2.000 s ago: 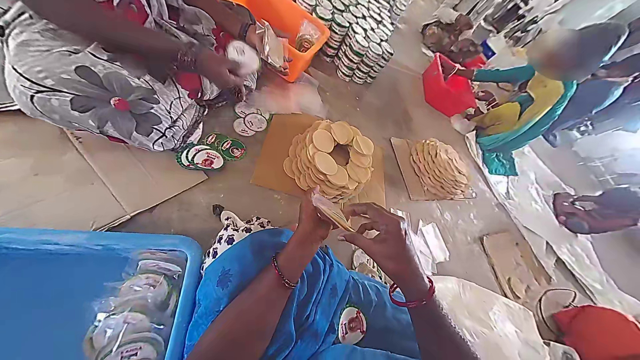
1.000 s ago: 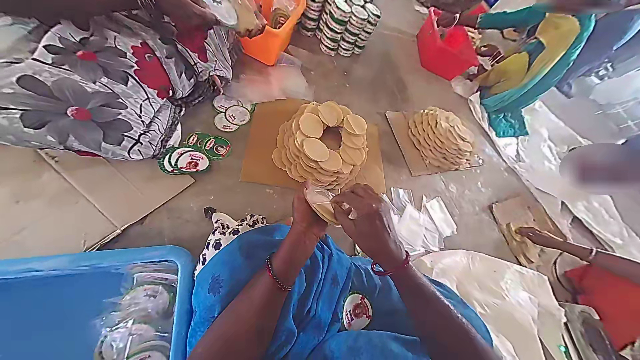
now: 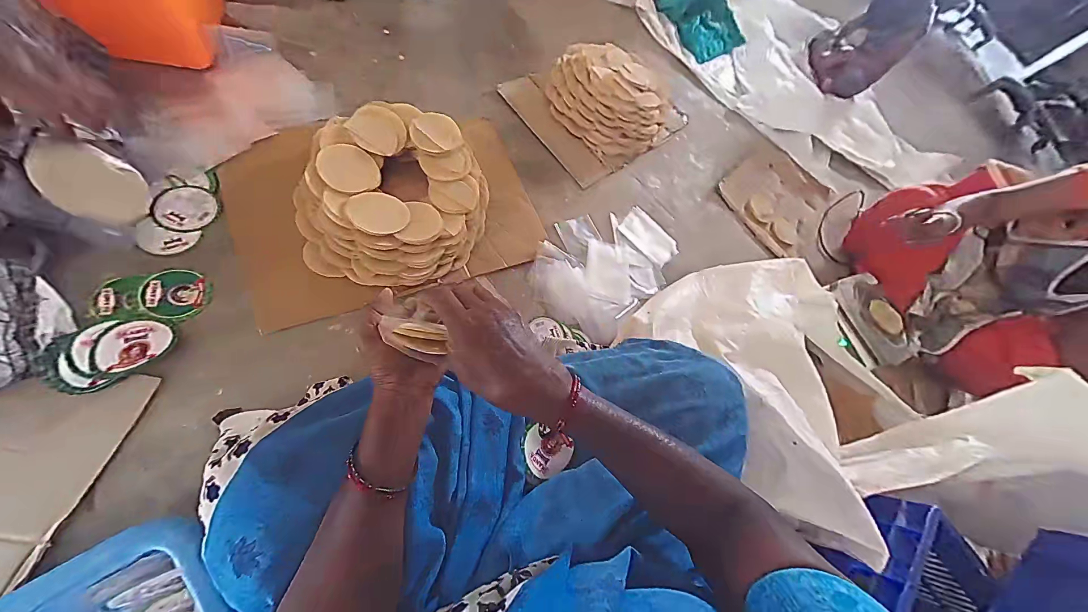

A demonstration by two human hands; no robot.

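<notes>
My left hand point(image 3: 399, 357) grips a small stack of thin tan discs point(image 3: 421, 336) with clear plastic about it. My right hand point(image 3: 501, 348) is at the stack's right side, its fingers on the plastic at the upper edge; its fingertips are partly hidden. Just beyond both hands, a ring-shaped pile of tan discs point(image 3: 378, 212) stands on brown cardboard point(image 3: 272, 289). To the right of the pile lie clear plastic bags point(image 3: 595, 272). A round printed label point(image 3: 546, 450) rests on the blue cloth over my lap.
Round printed labels point(image 3: 136, 344) lie on the floor at left, near a co-worker's blurred hand. Another disc pile point(image 3: 608, 102) sits on cardboard farther back. A blue tub point(image 3: 161, 544) is at lower left, a dark blue crate point(image 3: 909, 552) at lower right. Another person's arm point(image 3: 1020, 200) reaches in at right.
The view has shifted right and closer. My right hand has moved from a raised pinch at the packet to lying against its right side. The stack remains in my left hand.
</notes>
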